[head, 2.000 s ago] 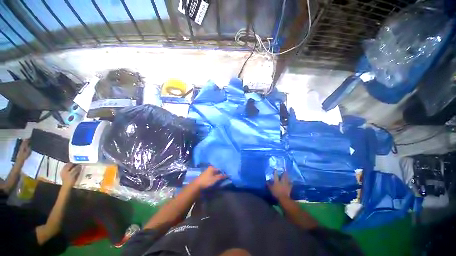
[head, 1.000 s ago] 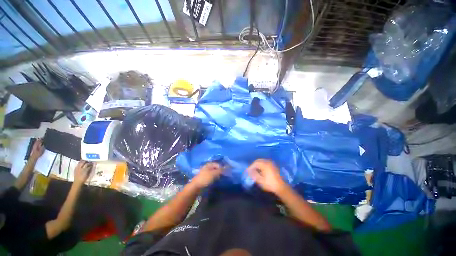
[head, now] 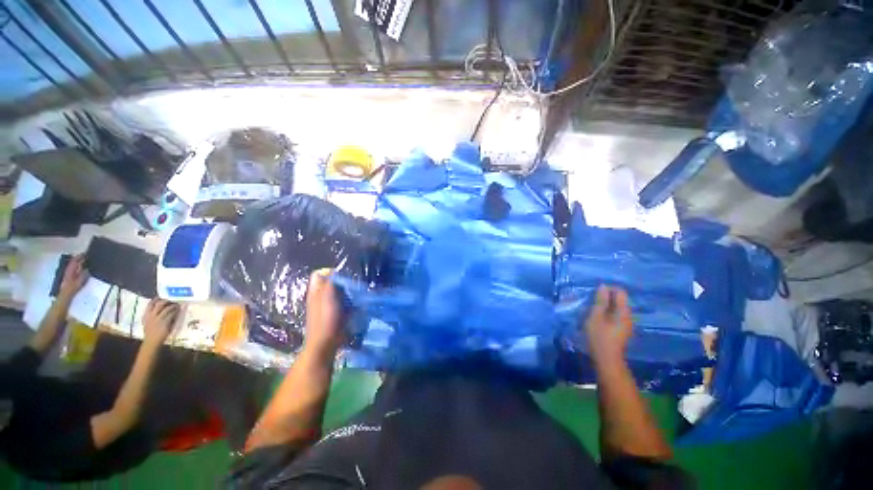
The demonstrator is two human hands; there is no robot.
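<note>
A blue plastic bag point(head: 459, 278) is stretched between my hands over the bench, its near part blurred by motion. My left hand point(head: 327, 311) is closed on the bag's left edge, beside a glossy dark bagged garment bundle point(head: 302, 254). My right hand point(head: 609, 325) is closed at the bag's right side, over more folded blue plastic point(head: 627, 287). The fingertips of both hands are partly blurred. Small black pieces lie on the blue plastic further back.
A label printer point(head: 191, 258), a yellow tape roll point(head: 350, 163) and a monitor point(head: 72, 182) stand on the bench. At left a person's hand point(head: 161, 321) rests near papers, another at a keyboard point(head: 123, 265). A blue sack point(head: 766, 383) is at right.
My hands have come from the bench's near edge, moved together, then spread wide apart. The blue bag's near edge is now pulled out between them.
</note>
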